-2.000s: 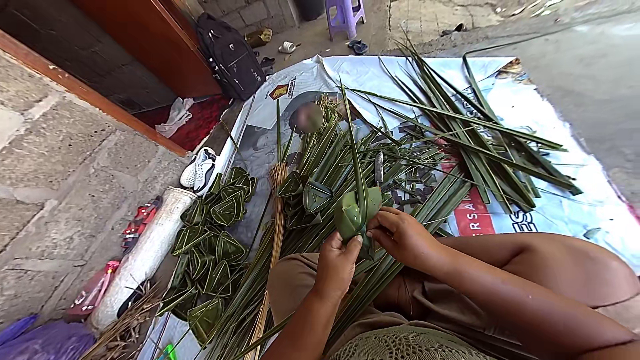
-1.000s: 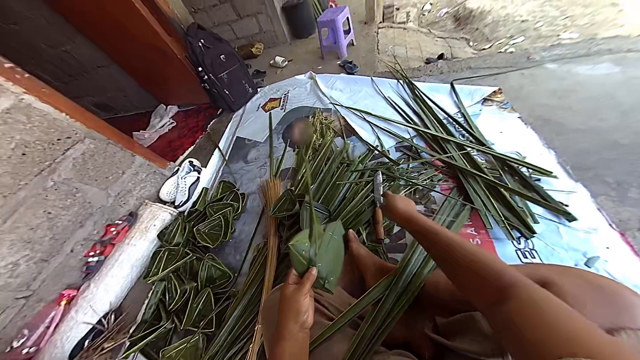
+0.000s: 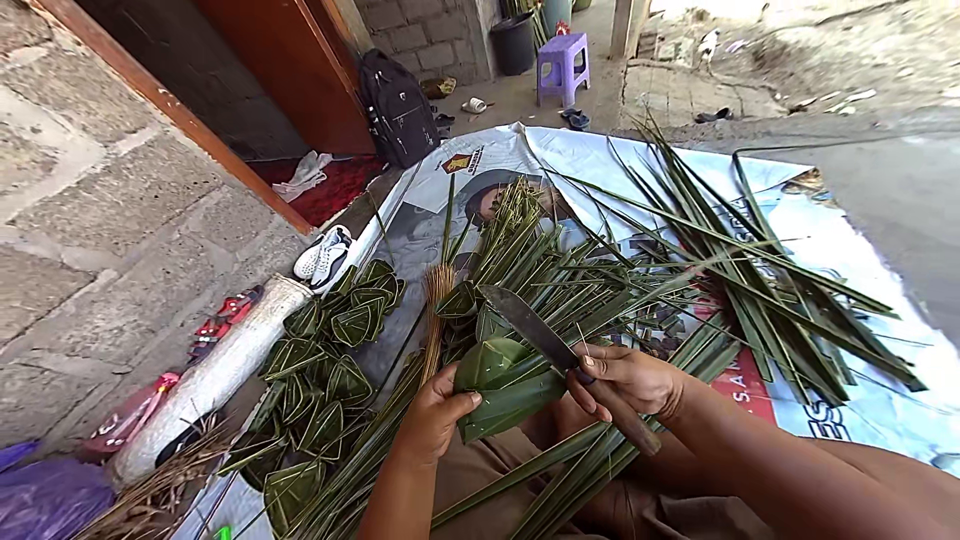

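My left hand (image 3: 442, 409) grips a folded green palm-leaf packet (image 3: 499, 382) above my lap, its thumb on the front. My right hand (image 3: 626, 382) holds a knife by its wooden handle (image 3: 628, 420), and the dark blade (image 3: 529, 326) points up and left, just above the packet. A thin pale sliver stands up at the right fingers. Left of my hands lies a pile of folded leaf packets (image 3: 322, 405). A bundle of thin leaf ribs (image 3: 437, 304) and a heap of green palm leaf strips (image 3: 540, 262) lie just beyond the packet.
Long palm leaves (image 3: 772, 292) cross the printed banner sheet (image 3: 870, 262) at the right. Sneakers (image 3: 324, 257) rest near a long white roll (image 3: 217, 375) beside the block wall. Farther off are a black backpack (image 3: 403, 112), a purple stool (image 3: 564, 66) and a dark bucket (image 3: 514, 46).
My right hand was on the packet, then reached to the knife lying on the leaves. Now it has brought the knife close to the packet, still in my left hand.
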